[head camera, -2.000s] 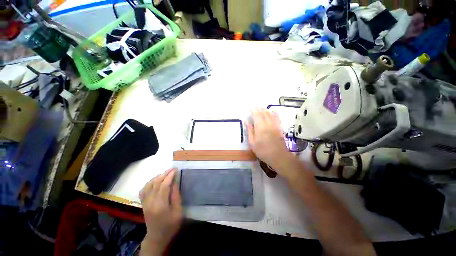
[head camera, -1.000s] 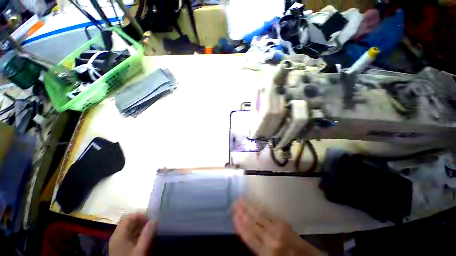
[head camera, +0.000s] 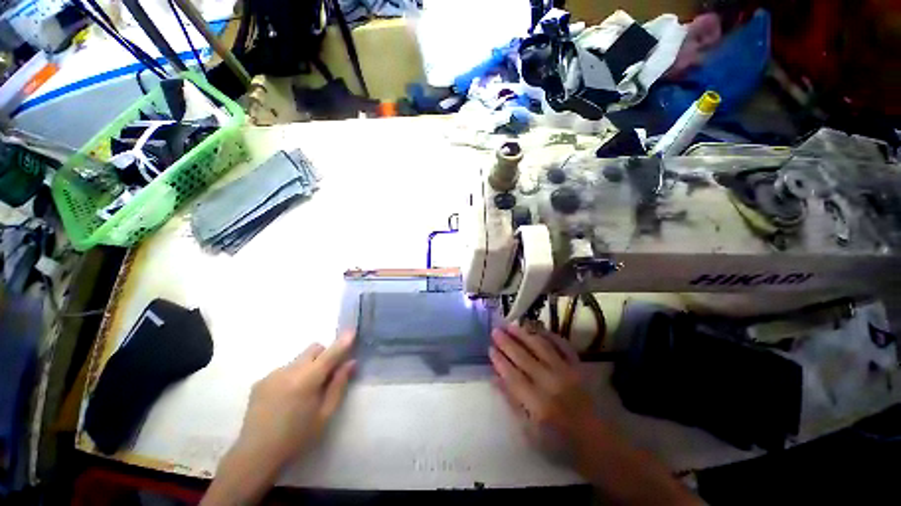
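Note:
The clear sewing template (head camera: 370, 368) lies closed and flat on the table, its brown tape strip along the far edge. A dark grey fabric panel (head camera: 420, 324) shows through it. The template's far right corner is at the lit needle area under the head of the sewing machine (head camera: 682, 237). My left hand (head camera: 301, 395) holds the template's left edge, thumb and fingers close to it. My right hand (head camera: 538, 376) rests on its right edge, fingers spread, just below the needle area. The needle tip is hidden.
Black pieces (head camera: 148, 371) lie at the front left edge. Grey fabric pieces (head camera: 255, 201) lie at the back left beside the green basket (head camera: 94, 222). Dark panels (head camera: 706, 380) are stacked right of my right hand. Scissors with brownish loop handles (head camera: 583, 321) lie under the machine arm. Scraps (head camera: 613, 64) are heaped behind.
The open template was folded shut over the grey panel, then moved away from the table's front edge to the needle area. Both hands moved with it. The view has turned rightward.

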